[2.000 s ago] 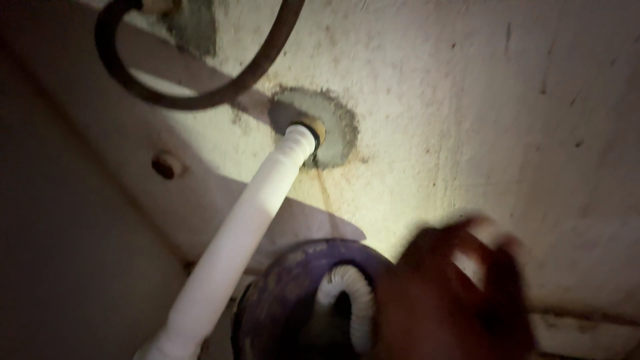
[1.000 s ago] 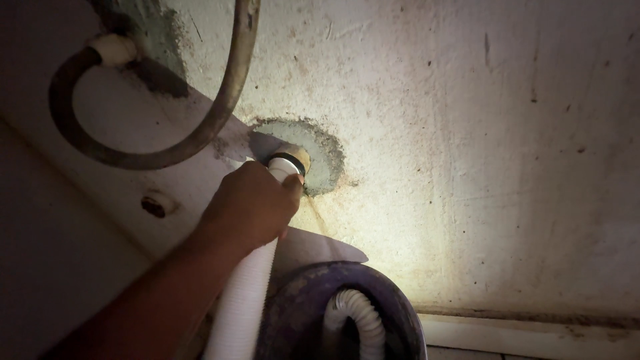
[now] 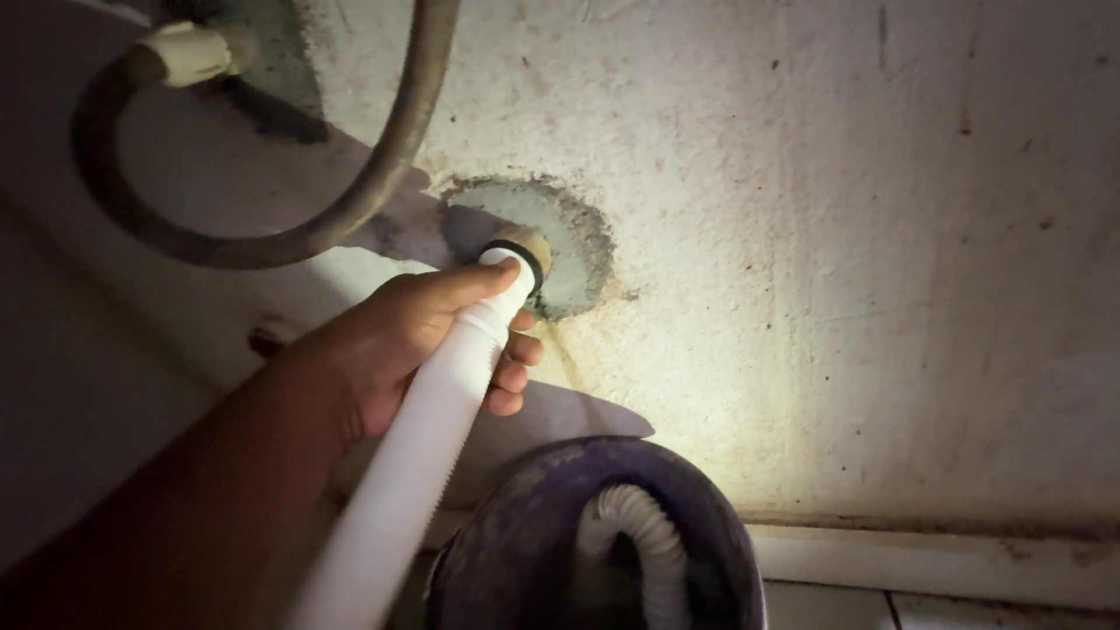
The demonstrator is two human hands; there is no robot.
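Observation:
My left hand (image 3: 437, 341) is wrapped around the upper end of a white corrugated drain hose (image 3: 411, 455), its thumb on the white end piece and its fingertips showing on the hose's right side. That end meets a black rubber ring (image 3: 518, 255) on a short brownish pipe stub (image 3: 532, 245), which comes out of a rough grey cement patch (image 3: 577, 245) in the wall. How deep the hose end sits in the stub is hidden. The hose's lower end runs out of view. My right hand is not in view.
A purplish bucket (image 3: 525, 499) stands below, holding a ribbed off-white hose (image 3: 652, 534). A looped grey-brown hose (image 3: 262, 249) hangs at upper left from a whitish fitting (image 3: 188, 54). A small rusty hole (image 3: 264, 343) marks the wall. A pale skirting (image 3: 919, 560) runs along the wall's foot.
The blurred hand seen at lower right two seconds ago is gone from there. My left hand came onto the hose end by one second ago; now its fingers lie looser, with more of the white end showing.

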